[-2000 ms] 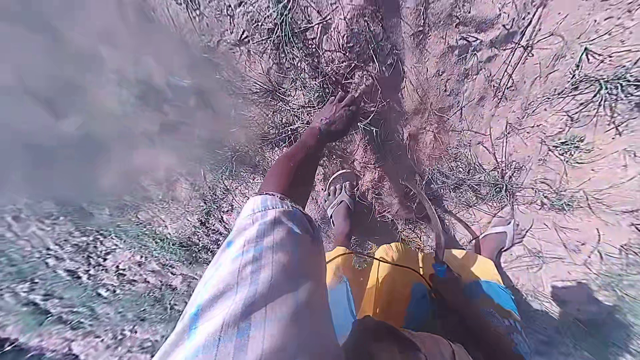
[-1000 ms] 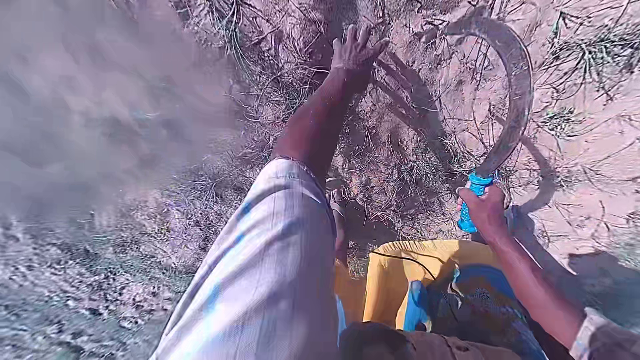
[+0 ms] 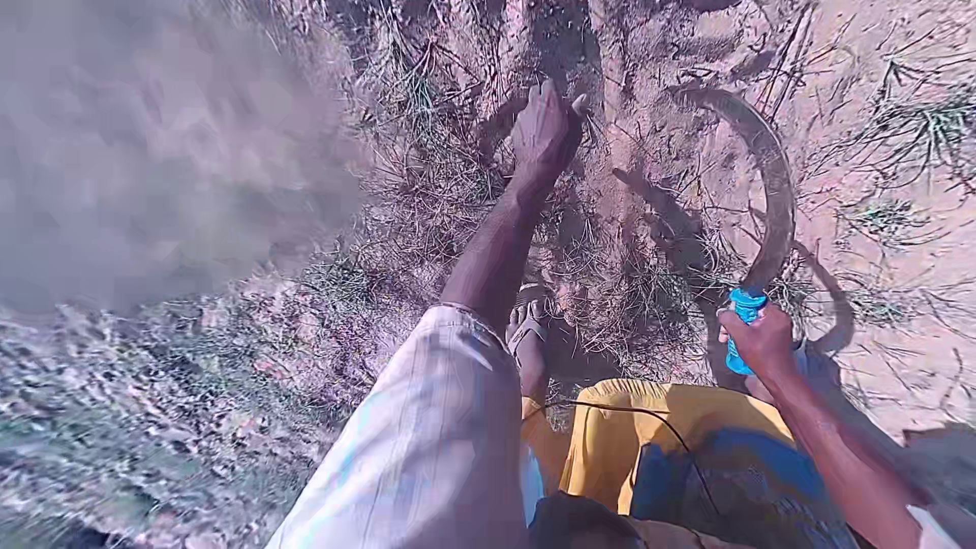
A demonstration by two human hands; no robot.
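My right hand (image 3: 762, 339) is closed around the blue handle (image 3: 743, 328) of a sickle, low at the right. The sickle's curved metal blade (image 3: 776, 179) rises from the handle and bends left over the sandy ground, casting a curved shadow. Near the top centre, my left hand (image 3: 545, 130) reaches over the soil beside dry grass (image 3: 450, 183), with its back to the camera and its fingers partly bent. Whether anything lies under its fingers cannot be told.
My sandalled foot (image 3: 528, 324) stands below the left forearm. Yellow and blue cloth (image 3: 610, 442) covers my legs, with a thin dark cord (image 3: 648, 412) across it. Green tufts (image 3: 934, 126) grow at the right. A grey blur hides the upper left.
Two seconds ago the sickle was low, near my legs; it is now held out at the right. My left hand, spread one second ago, has its fingers more bent.
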